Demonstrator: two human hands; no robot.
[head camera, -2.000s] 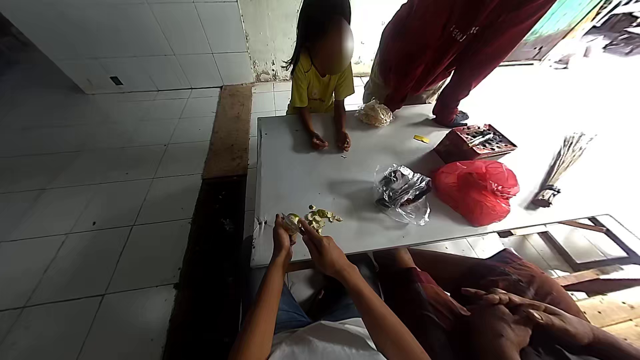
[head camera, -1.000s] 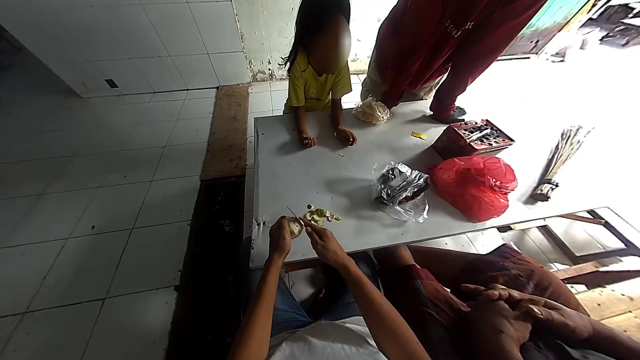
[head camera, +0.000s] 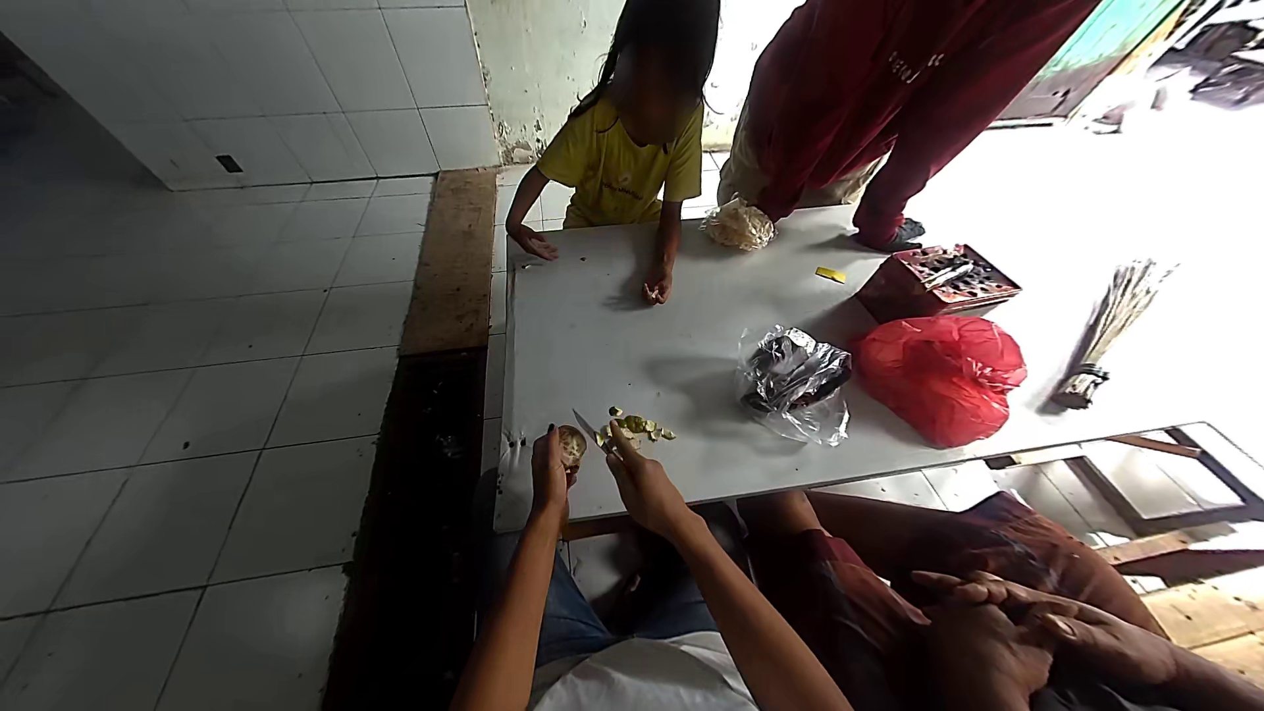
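My left hand (head camera: 551, 472) holds a round, partly peeled vegetable or fruit (head camera: 571, 446) with brownish skin, near the table's left front corner. My right hand (head camera: 642, 484) grips a small knife (head camera: 585, 425), its blade pointing up and left, close beside the round piece and apart from it. A small heap of yellow-green peelings or cut bits (head camera: 637, 427) lies on the white table (head camera: 612, 346) just beyond my right hand. The knife's handle is mostly hidden in my fingers.
Right of the peelings stand a clear plastic bag with dark contents (head camera: 795, 380), a red plastic bag (head camera: 943, 380), a dark red box (head camera: 938, 281) and a tied stick bundle (head camera: 1096, 341). Two people stand across the table; another person's clasped hands (head camera: 987, 622) are at right.
My right hand has drawn the knife a little away from the round piece. Across the table, the person in yellow has spread their hands apart, one now at the table's far left corner.
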